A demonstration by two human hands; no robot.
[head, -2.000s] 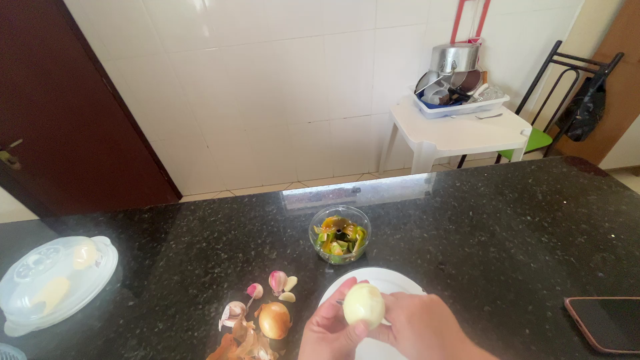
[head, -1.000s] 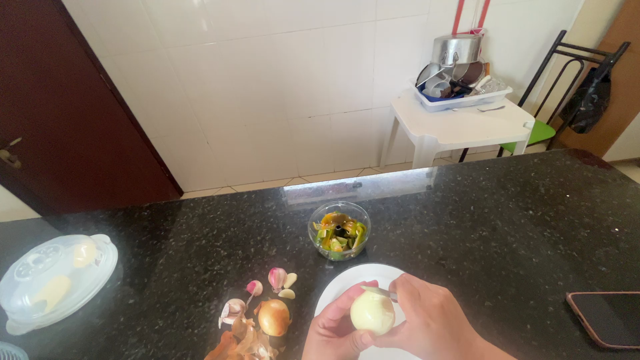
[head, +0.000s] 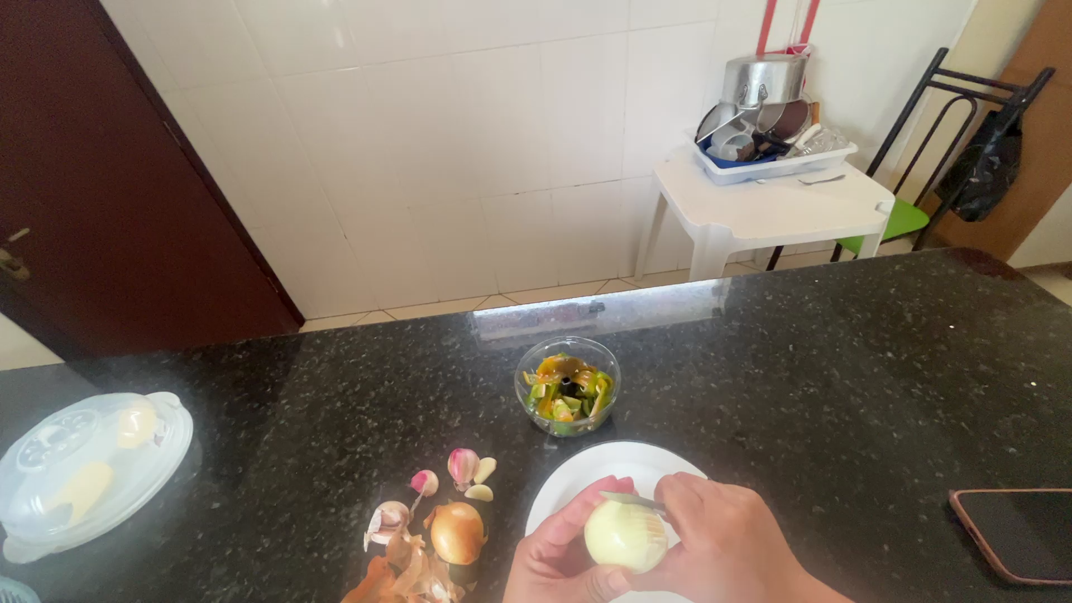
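My left hand (head: 557,548) is closed around a peeled onion (head: 624,536), held over a white plate (head: 578,473). My right hand (head: 724,528) grips a knife (head: 632,500), whose blade lies against the top of the onion; its handle is hidden in the fingers. Several fine parallel cuts show on the onion's right side. Left of the plate are an unpeeled brown onion (head: 457,533), loose onion skins (head: 406,574), garlic bulbs (head: 389,521) and peeled garlic cloves (head: 479,492). Beyond the plate stands a clear bowl (head: 568,387) of chopped green and orange vegetable pieces.
A lidded translucent container (head: 96,469) sits at the left of the black granite counter (head: 821,402). A phone (head: 1017,536) lies near the right edge. Past the counter are a white plastic table (head: 779,205) with a dish rack (head: 775,167) and a black metal chair (head: 909,213).
The onion has turned in my left hand, and parallel cuts now show on its side. The knife blade has come into plain view on top of it.
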